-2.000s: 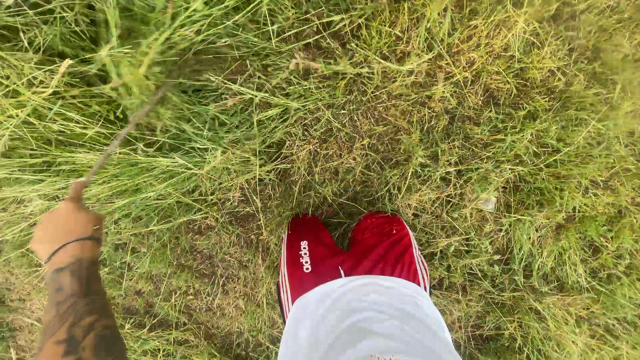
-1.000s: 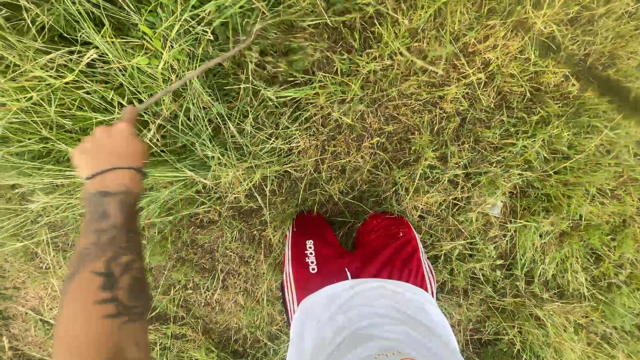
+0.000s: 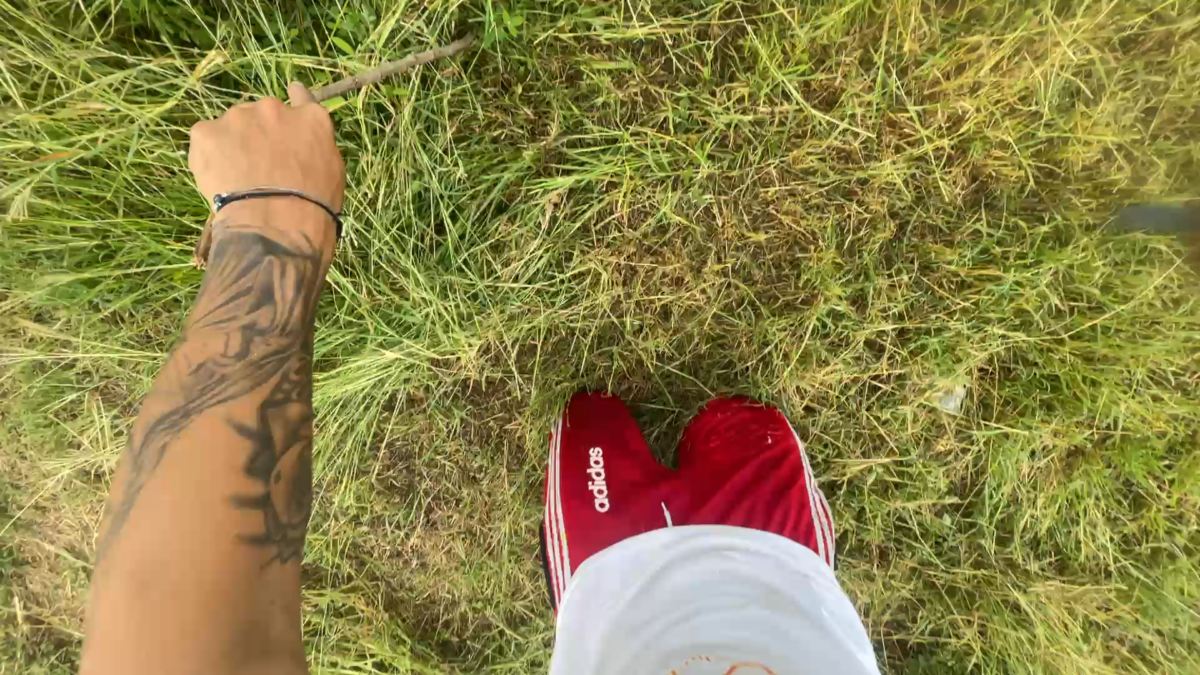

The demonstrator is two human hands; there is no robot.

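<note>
My left hand (image 3: pixel 267 155) is closed around a thin wooden stick (image 3: pixel 394 69) at the upper left. The stick points up and to the right over long green grass (image 3: pixel 103 122), and part of it is hidden by the fist. A dark cord bracelet (image 3: pixel 277 193) circles the wrist. My right hand is out of the picture. At the right edge, a blurred dark object (image 3: pixel 1158 219) juts in; what it is cannot be made out.
Below are my red Adidas pants (image 3: pixel 741 469) and white shirt (image 3: pixel 712 600). Short, partly dry grass (image 3: pixel 675 253) covers the ground ahead. A small pale scrap (image 3: pixel 952 399) lies in the grass to the right.
My left hand has moved right and forward from the left edge with the stick, whose tip has swung to the right. The dark blurred object at the right has shifted.
</note>
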